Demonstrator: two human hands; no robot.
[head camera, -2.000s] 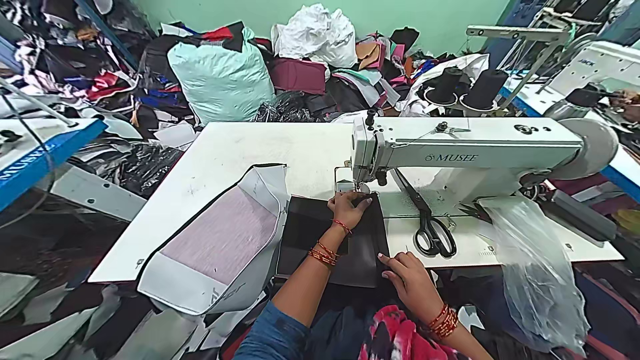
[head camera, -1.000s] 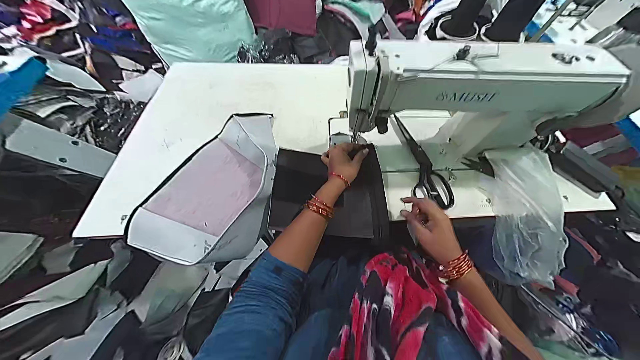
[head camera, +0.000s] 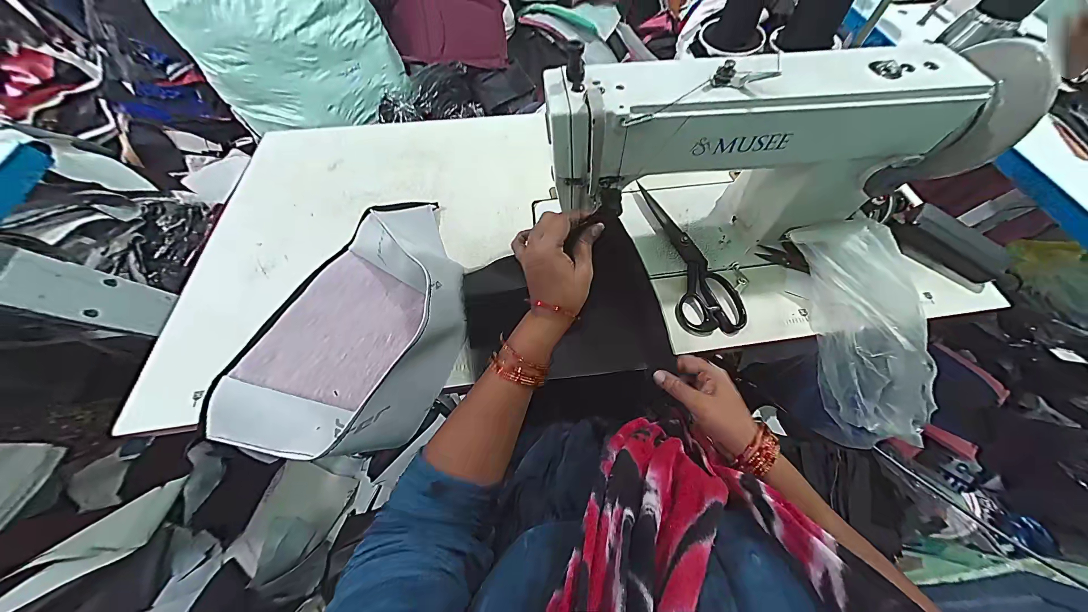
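Note:
A black fabric panel (head camera: 595, 331) lies on the white table under the head of a Musee sewing machine (head camera: 765, 110), its near part hanging past the front edge. My left hand (head camera: 557, 259) pinches the panel's far edge close beside the presser foot. At the near right corner, my right hand (head camera: 701, 399) has its thumb and forefinger at the panel's edge; whether they grip it is unclear. Black-handled scissors (head camera: 701, 285) rest right of the panel, blades toward the machine. Left of it lies a grey and pink fabric piece with black edging (head camera: 348, 331).
Thread snips (head camera: 782, 257) and a clear plastic bag (head camera: 875, 331) are at the table's right, the bag hanging over the edge. Black thread cones (head camera: 807, 21) stand behind the machine. A pale green sack (head camera: 280, 59) and fabric scraps (head camera: 280, 518) surround the table (head camera: 212, 280).
The black panel has turned, its right edge now slanting. My right hand, apart from the panel one second ago, is at its near corner. My left hand has stayed near the needle area.

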